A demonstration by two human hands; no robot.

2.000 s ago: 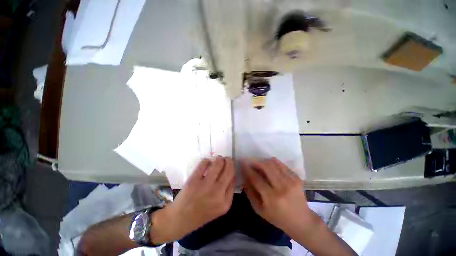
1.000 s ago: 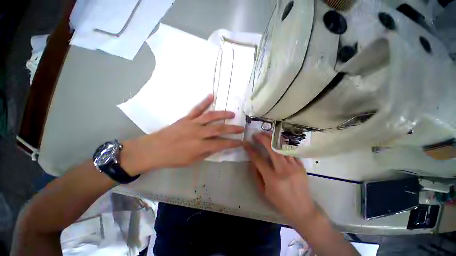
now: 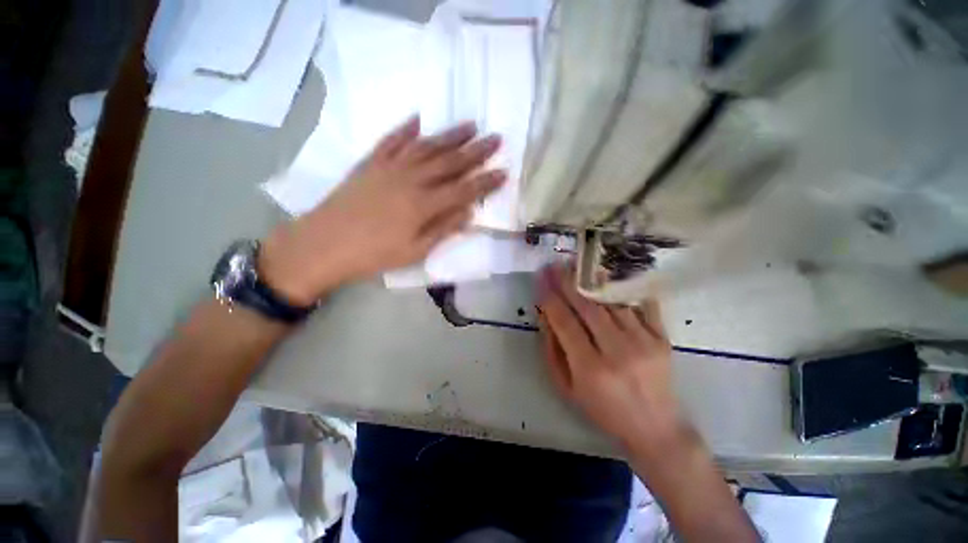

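Note:
A large white fabric panel [image 3: 372, 80] lies on the machine bed, left of the cream sewing machine head [image 3: 626, 117]. A narrow white strip [image 3: 499, 95] with a dark edge line lies along the panel's right side. My left hand [image 3: 409, 202] is flat on the panel with fingers spread. My right hand [image 3: 605, 350] is beside the presser foot and needle area [image 3: 563, 240], its fingertips partly hidden by the machine head; whether it holds cloth cannot be told. The panel's near end shows between my hands.
White pieces with a dark angular line [image 3: 228, 58] lie at the upper left table edge. A black phone-like rectangle [image 3: 856, 390] and a small dark box [image 3: 930, 430] lie at the right. Loose white pieces [image 3: 218, 493] are below the table edge at lower left.
The panel and strip have moved away from me, past the needle. My left hand has moved forward with them. My right hand stays near the presser foot.

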